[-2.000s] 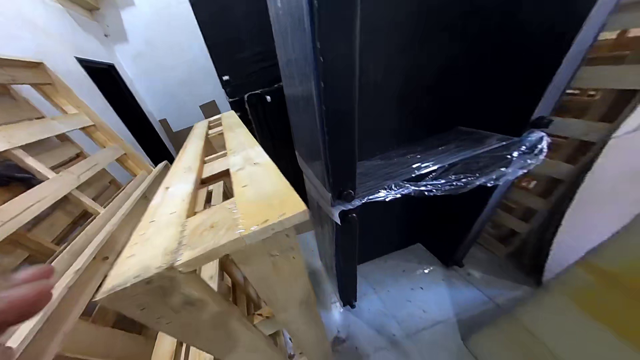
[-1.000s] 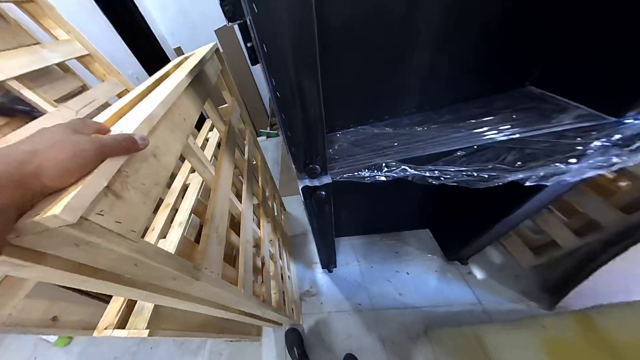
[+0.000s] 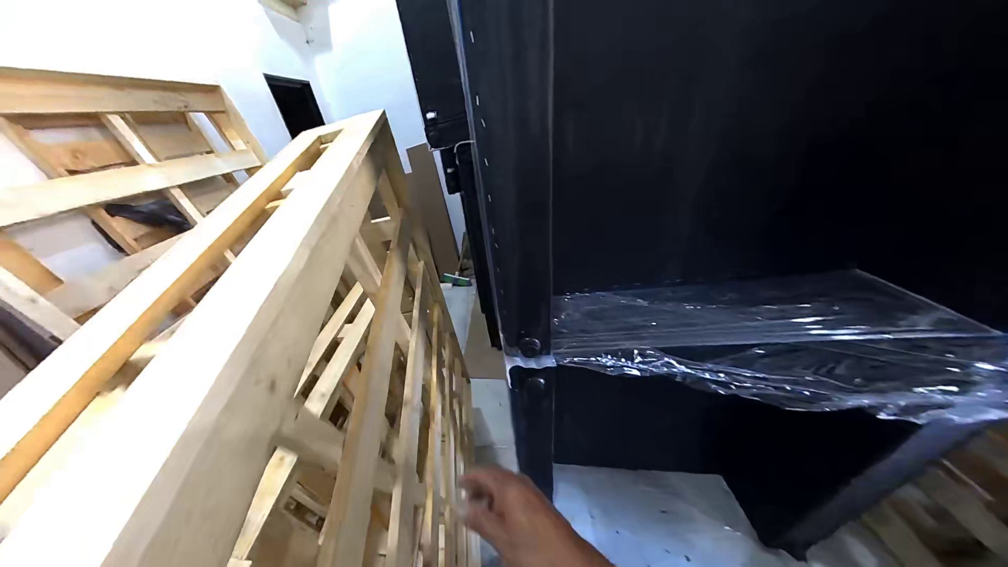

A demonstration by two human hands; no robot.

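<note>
My right hand [image 3: 524, 516] reaches in from the bottom edge, its fingers loosely bent and a little apart, with nothing seen in it. It is nearest to the slats of an upright wooden pallet [image 3: 228, 339]; whether it touches them I cannot tell. The pallet stands on its edge and runs away from me on the left. Beside it on the right rises a black metal cabinet or rack [image 3: 516, 181], with clear stretch film [image 3: 748, 358] wrapped around its lower part. My left hand is out of view.
More wooden pallets [image 3: 118, 185] lean by the white wall [image 3: 362, 59] at the left. A narrow strip of pale tiled floor [image 3: 492, 417] runs between pallet and rack. Brown flat sheets [image 3: 433, 209] stand farther back. Pallet slats [image 3: 929, 512] show at the lower right.
My left hand, on the pallet's top edge one second ago, has left the view. My right hand has come in at the bottom. The view has shifted.
</note>
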